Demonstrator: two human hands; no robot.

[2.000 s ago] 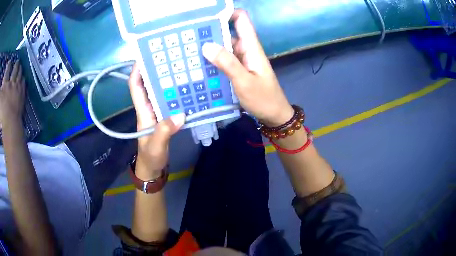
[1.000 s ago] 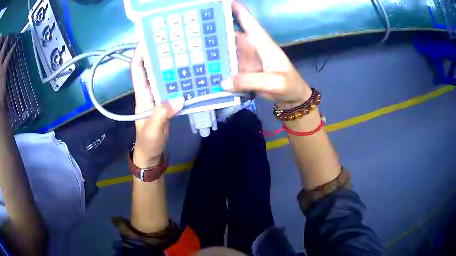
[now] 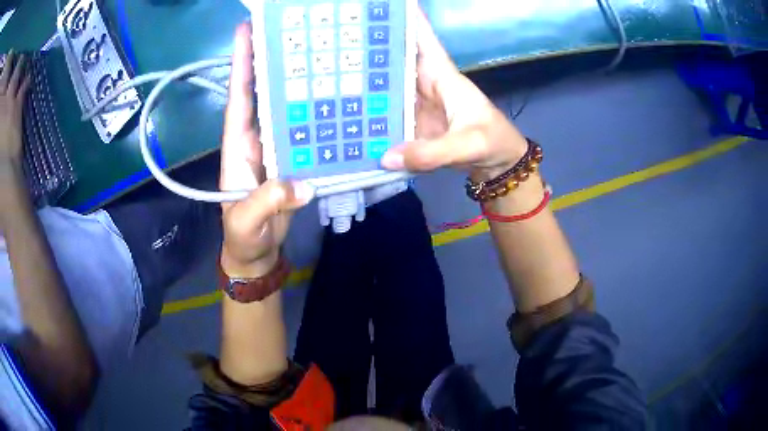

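The teach pendant (image 3: 324, 93) is held upright in front of me, its keypad facing me and its top cut off by the upper edge. My left hand (image 3: 257, 206) grips its left side, thumb at the lower left corner over the cable. My right hand (image 3: 459, 126) holds its right side, thumb tip at the lower right key. The grey pendant cable (image 3: 160, 172) loops out to the left and runs across the pendant's lower end. The grey connector (image 3: 342, 210) sticks out below the pendant.
A green bench (image 3: 505, 34) runs across the top. A white plate with round parts (image 3: 99, 67) lies at the upper left, beside several strip plates (image 3: 46, 135) under another person's hand. That person's white shirt (image 3: 84, 269) is at my left. A yellow line (image 3: 589, 194) crosses the grey floor.
My right thumb has moved from the upper right keys down to the lower right corner. The pendant has shifted up and slightly right in view. Both hands keep hold of it.
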